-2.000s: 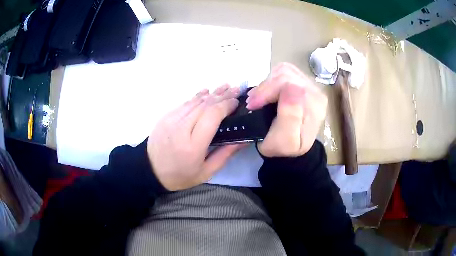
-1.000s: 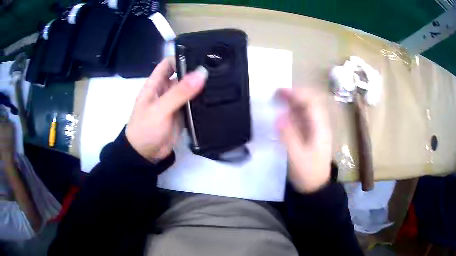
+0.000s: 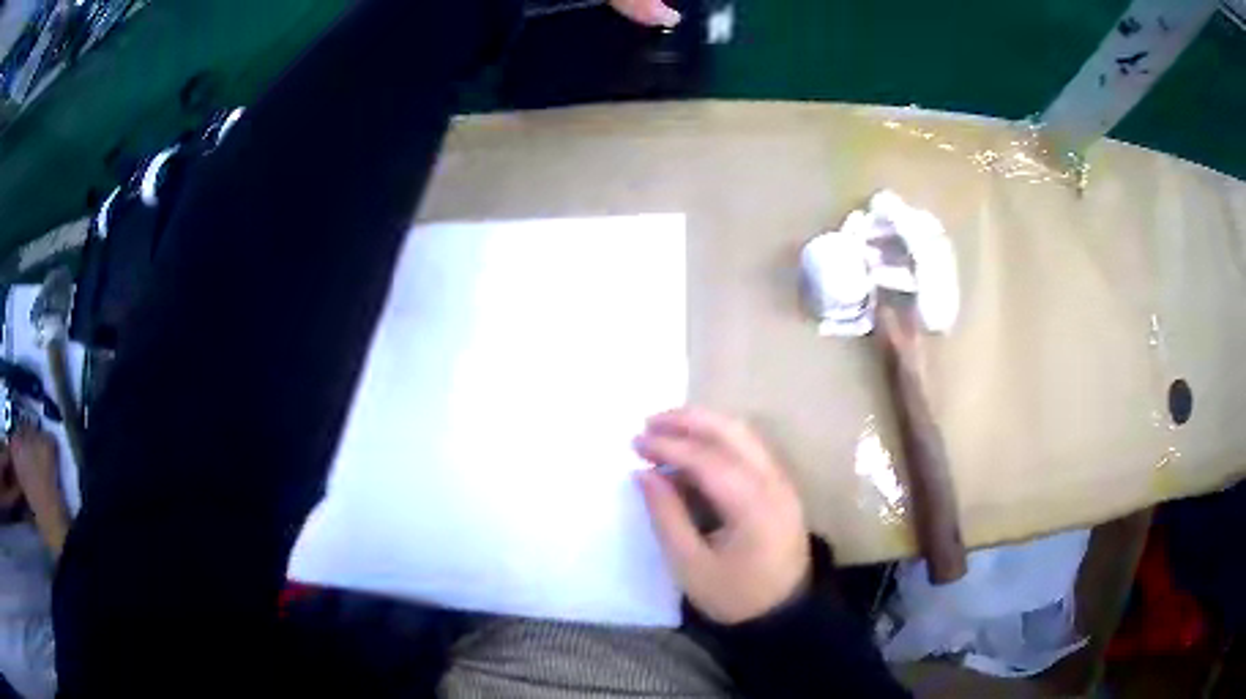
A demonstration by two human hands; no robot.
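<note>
My left arm reaches far up across the view. Only a few fingers of my left hand [image 3: 645, 11] show at the top edge, over a black unit [image 3: 608, 58] lying on the green surface. Whether they grip it cannot be told. My right hand [image 3: 731, 512] is at the lower right edge of the white sheet [image 3: 506, 410], fingers slightly curled and apart from the thumb, holding nothing visible. The hammer with the white-wrapped head [image 3: 918, 430] lies to the right of the sheet.
Black units with white strips [image 3: 126, 205] stand at the upper left, partly hidden by my left sleeve. Tan paper [image 3: 1080, 328] covers the bench. A green surface [image 3: 834, 55] runs behind it. Another person's hand [image 3: 34, 464] shows at the far left.
The black unit has left my left hand's hold above the sheet. My left arm now stretches up to the green surface. My right hand is lower, beside the sheet's edge. The view has shifted.
</note>
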